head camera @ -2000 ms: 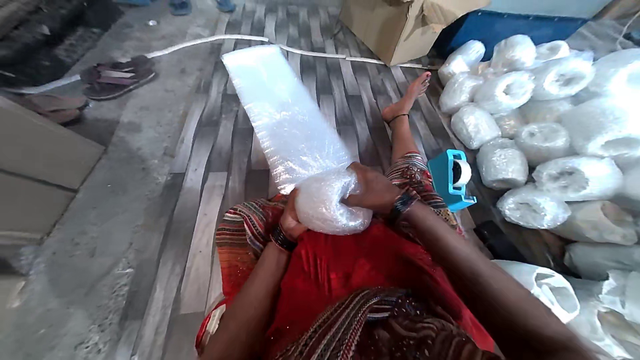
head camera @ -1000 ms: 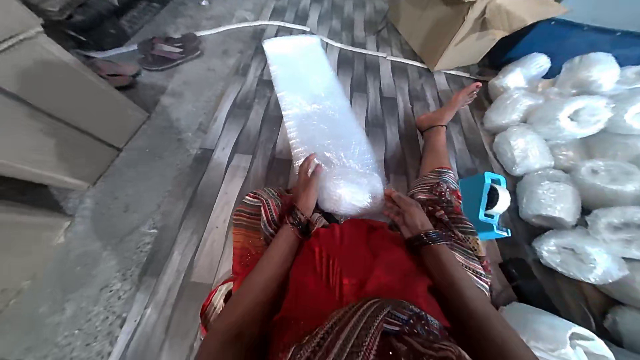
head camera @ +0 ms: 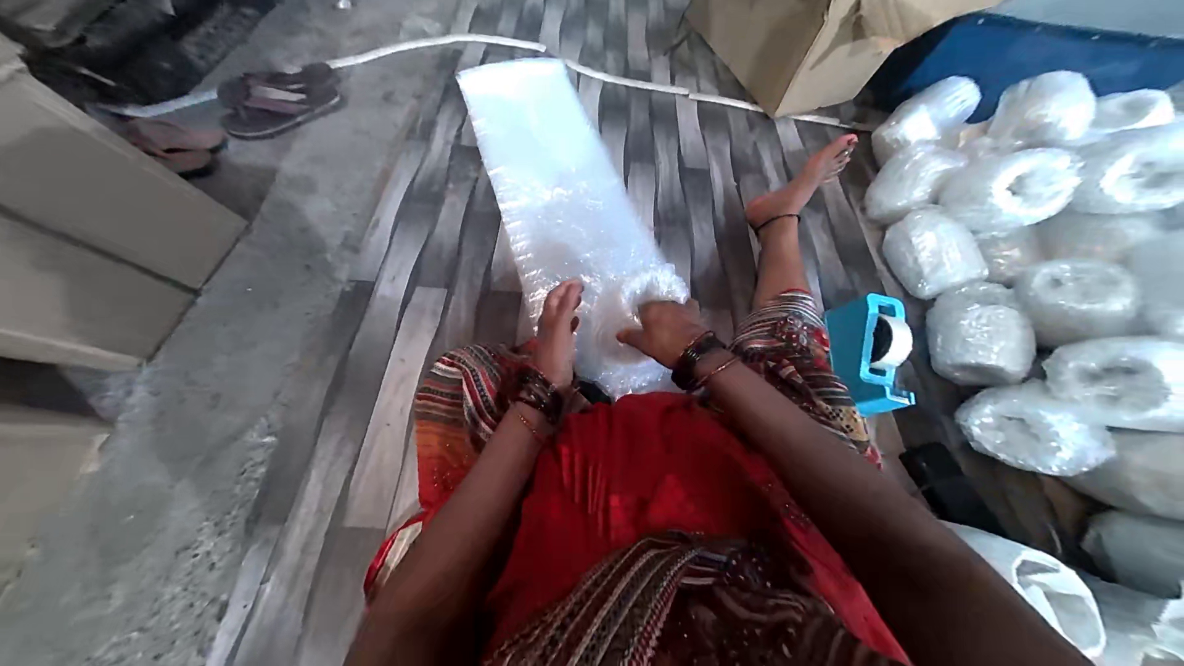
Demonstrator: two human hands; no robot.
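A long strip of clear bubble wrap stretches over the floor away from my lap. At its near end, between my hands, is a bubble-wrap roll with an opening at its upper right. My right hand is at that opening, some fingertips hidden in or behind the wrap, so its grip is unclear. On the left edge of the strip, my left hand is raised with its fingers extended, beside the roll and not closed on it. A blue tape dispenser with a white tape roll stands right of my knee.
Several wrapped bubble-wrap rolls are piled at the right. A cardboard box stands at the back beside a blue container. A white cable crosses the floor. Sandals lie at the upper left, and a dark object lies near the dispenser.
Two seconds ago both hands were around the roll; one second ago the roll lay on the strip with my hands at either side. Now my right hand is at the roll's opening.
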